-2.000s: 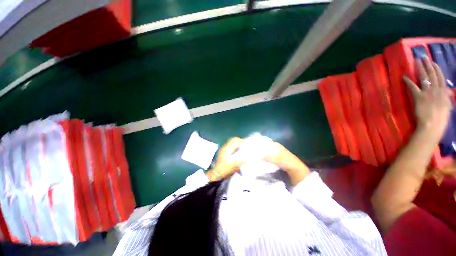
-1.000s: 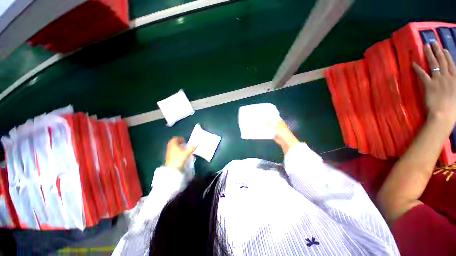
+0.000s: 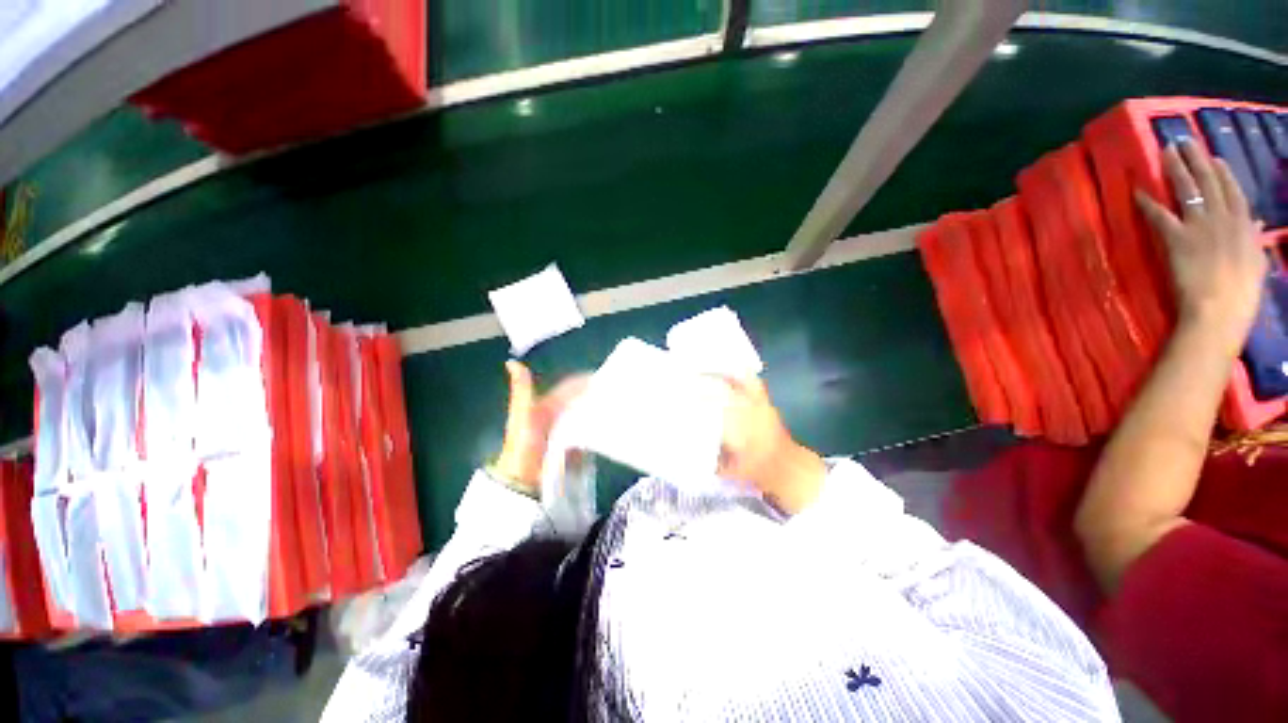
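White sleeve stacks (image 3: 653, 403) are held in front of my chest, over the near edge of the green bench. My right hand (image 3: 763, 441) grips them at their right side, with a smaller white piece (image 3: 716, 343) standing out behind. My left hand (image 3: 530, 424) is at their left side, thumb up, blurred; a limp white strip hangs beside it, and its exact hold is partly hidden. Another white square stack (image 3: 537, 308) lies on the bench's pale rail.
Red trays with white-sleeved phones (image 3: 163, 452) stand at the left. Red trays with dark phones (image 3: 1137, 212) stand at the right, under a co-worker's hand (image 3: 1208, 254). A metal post (image 3: 897, 134) rises behind the rail. More red trays (image 3: 304, 78) are at the upper left.
The white stack in my right hand has come back towards my chest. My left hand has moved in to it, and the nearer loose square no longer lies on the bench.
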